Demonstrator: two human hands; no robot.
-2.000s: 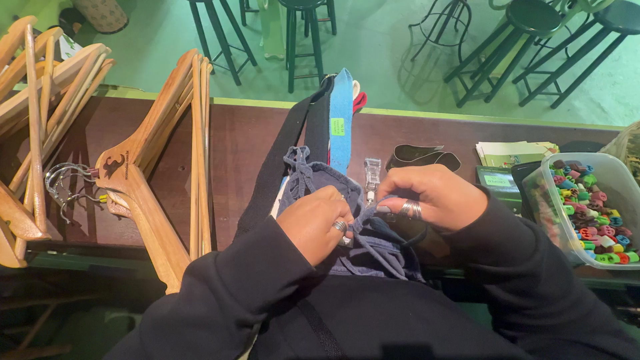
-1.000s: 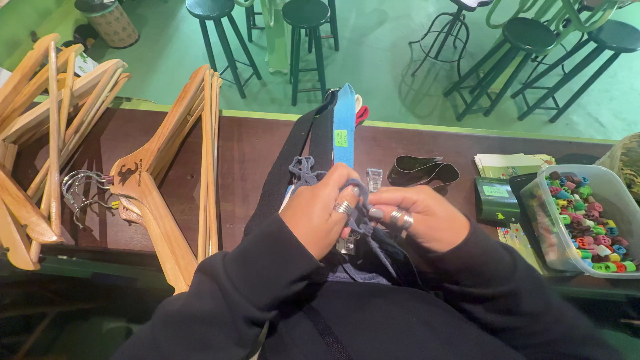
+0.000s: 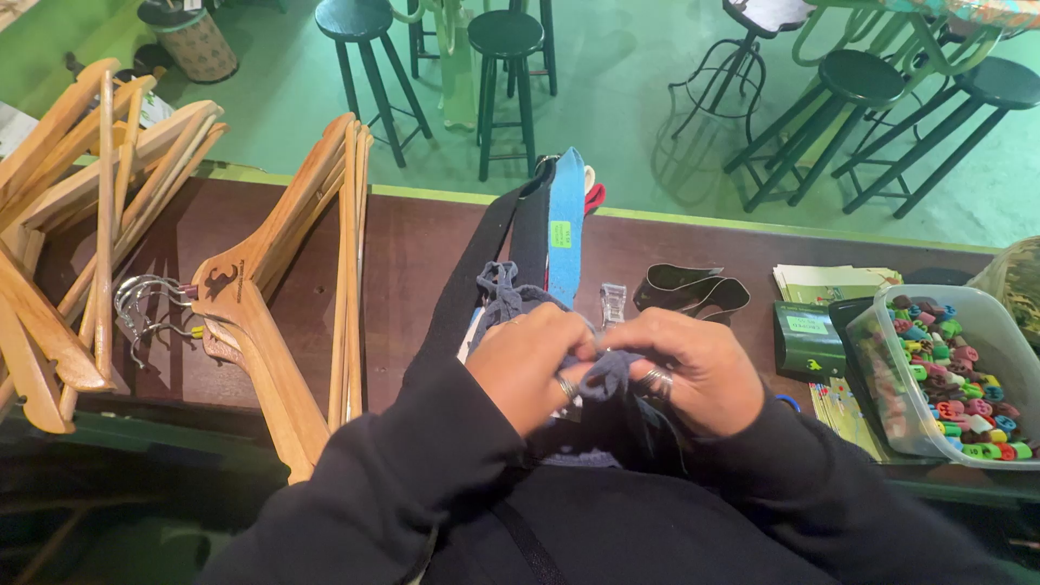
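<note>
My left hand [image 3: 532,366] and my right hand [image 3: 691,366] are close together low in the middle of the view, each gripping part of a dark blue-grey fabric garment [image 3: 508,288] with twisted ties or straps. A small bunched loop of the cloth shows between the fingers. Both hands wear rings, and the fingertips are slightly blurred. Just beyond the hands lies a clear plastic clip [image 3: 613,305]. Black straps and a light blue strap [image 3: 566,211] with a green label extend past the garment over the counter's far edge. The lower part of the garment is hidden against my dark clothing.
Wooden hangers [image 3: 276,236] with metal hooks cover the left of the brown counter [image 3: 414,236]. Right of my hands are a coiled dark band [image 3: 691,292], a dark green box [image 3: 808,337], cards and a clear plastic tub [image 3: 894,406] of coloured size markers. Stools [image 3: 505,36] stand beyond.
Both hands have stayed on the garment while the fingers worked its ties. My right hand came in closer to my left, then moved slightly away. The view has shifted slightly.
</note>
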